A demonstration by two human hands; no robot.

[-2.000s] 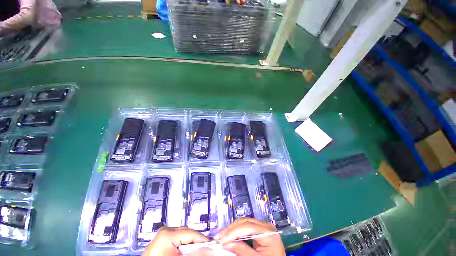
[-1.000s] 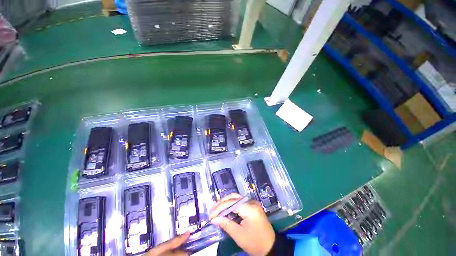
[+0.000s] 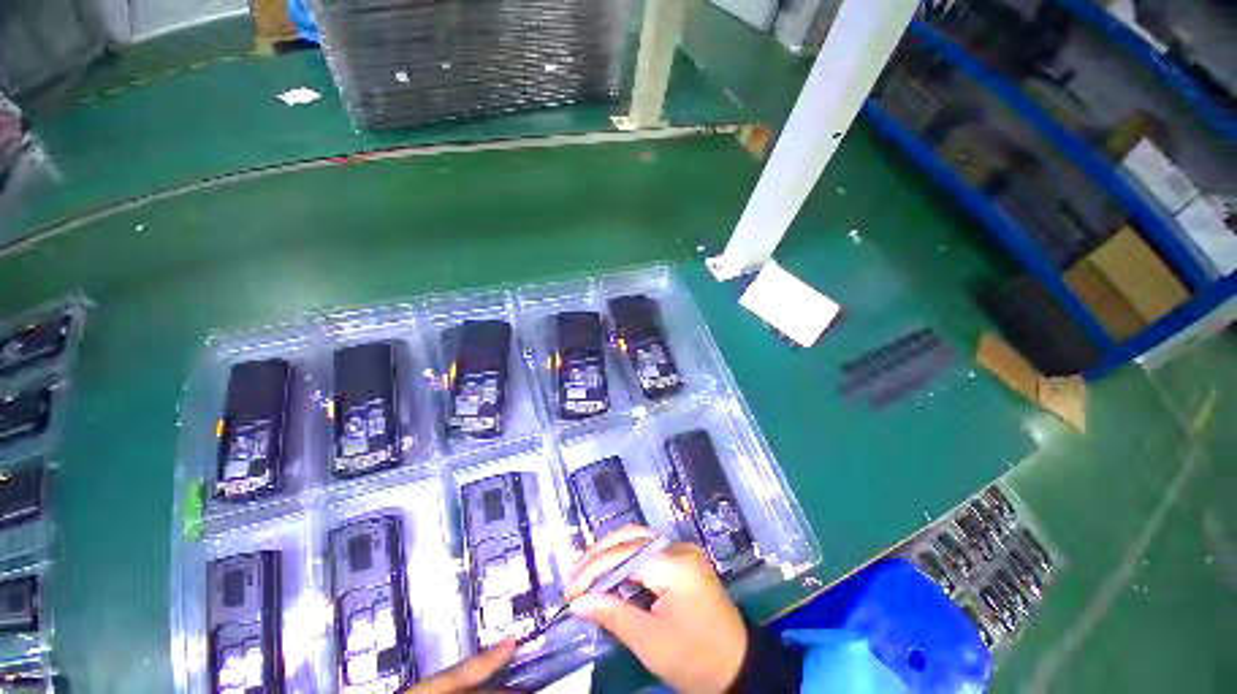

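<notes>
A clear blister tray holds two rows of black phone bodies, including one in the front row's middle pocket. My right hand is shut on thin tweezers, held like a pen over the front row. The tweezers' tip is near the lower end of the middle phone. My left hand is cut off by the bottom edge, with its fingers at the lower end of that phone; its grip is not clear. A white sheet shows partly at the bottom edge, between the hands.
Another phone tray is at the left edge. A white post, white card and dark pad sheet are at right. Stacked trays stand across the bench. A blue stool or bin is by my right arm.
My hands were together at the bottom edge two seconds ago; they are now apart, with the tweezers over the front row. The view has shifted, and the last second shows little hand movement.
</notes>
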